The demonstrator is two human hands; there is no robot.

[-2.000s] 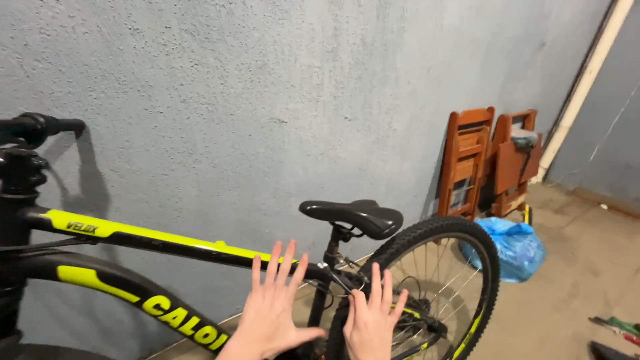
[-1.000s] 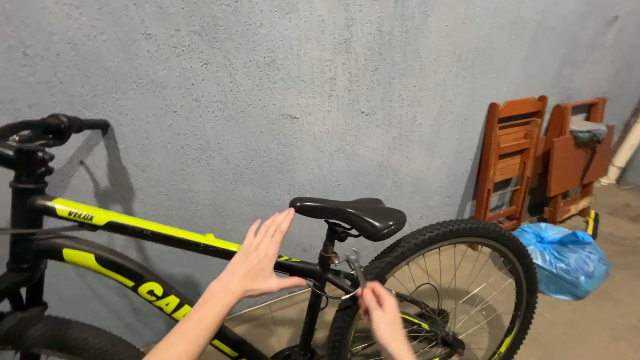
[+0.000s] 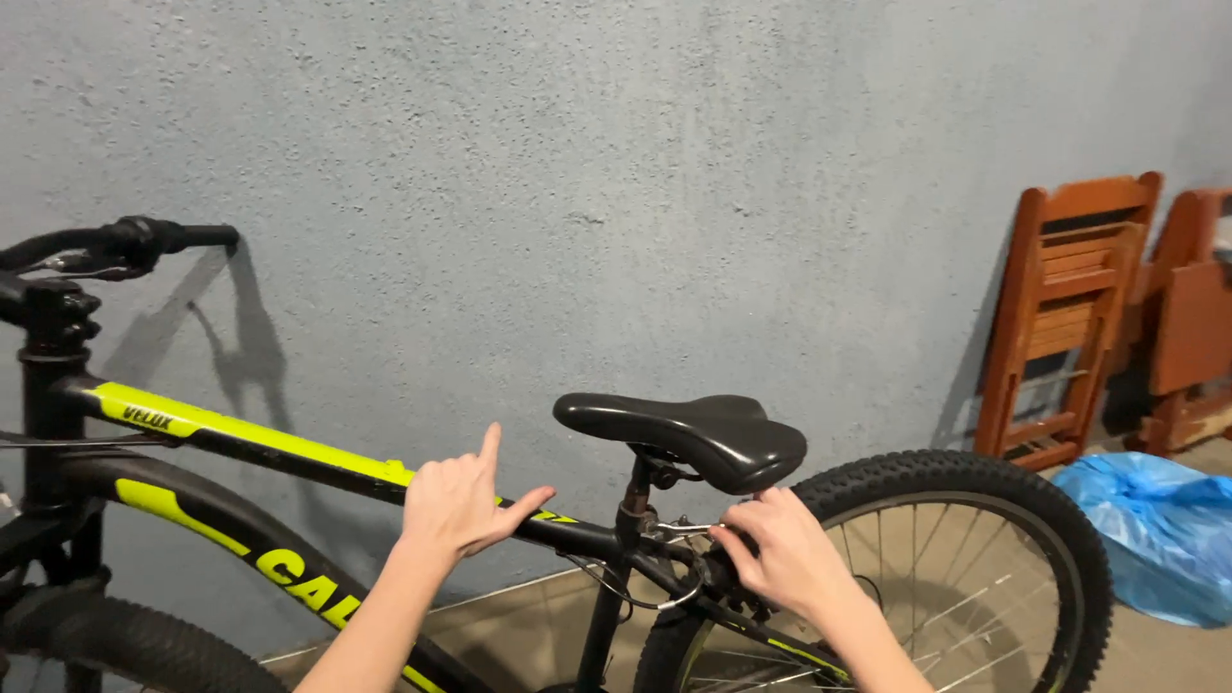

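A black and neon-yellow Caloi bicycle frame spans the view. My left hand is over the top tube, index finger pointing up and thumb stretched out to the right, other fingers curled, holding nothing. My right hand is just below the rear of the black saddle, its fingers pinching the end of a thin metal tool or lever beside the seat clamp. Whether that piece is fixed to the clamp cannot be told. The rear brake cable curves below, over the rear tire.
A grey textured wall stands behind the bicycle. The handlebar is at left, above the front tire. Folded wooden chairs lean on the wall at right, near a blue plastic bag on the floor.
Two seconds ago both hands were spread with nothing held. My right hand has closed its fingers and now sits under the saddle's rear. My left hand has curled most of its fingers.
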